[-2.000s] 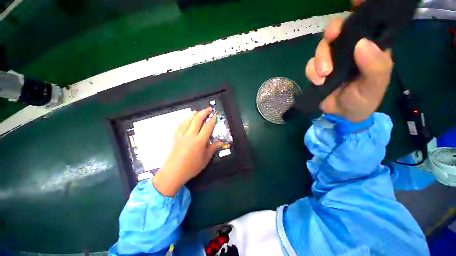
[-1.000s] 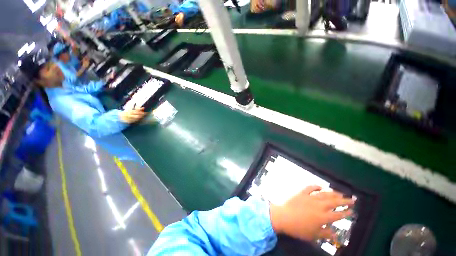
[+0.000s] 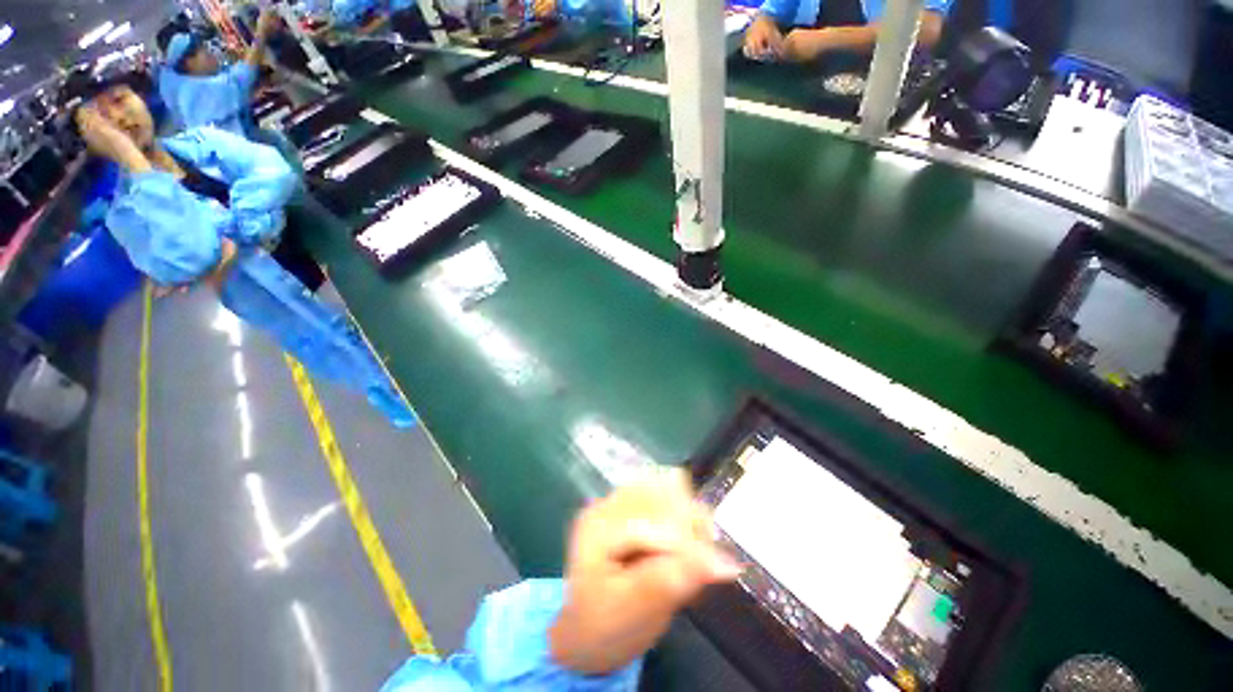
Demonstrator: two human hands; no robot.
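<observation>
An open-backed tablet unit (image 3: 933,595) lies in a black tray (image 3: 994,595) on the green bench. A large white battery (image 3: 811,534) covers most of it, with the circuit board at its right end. My left hand (image 3: 636,568) is raised at the tray's left corner, blurred, with its fingers curled; whether it holds anything cannot be told. My right hand and the screwdriver are out of the picture. The round screw dish (image 3: 1093,676) is cut off by the bottom edge at the right.
A white post (image 3: 696,149) stands at the chipped white rail (image 3: 879,392). Beyond it, another tray (image 3: 1116,325) lies on the green lane. A worker in blue (image 3: 203,203) is at the left beside a tray (image 3: 426,219). A clear bag or film (image 3: 467,275) lies nearby.
The view has swung left along the line. My left hand has lifted off the tablet and moved to its left, fingers now curled. The neighbouring worker's hand has left the tray.
</observation>
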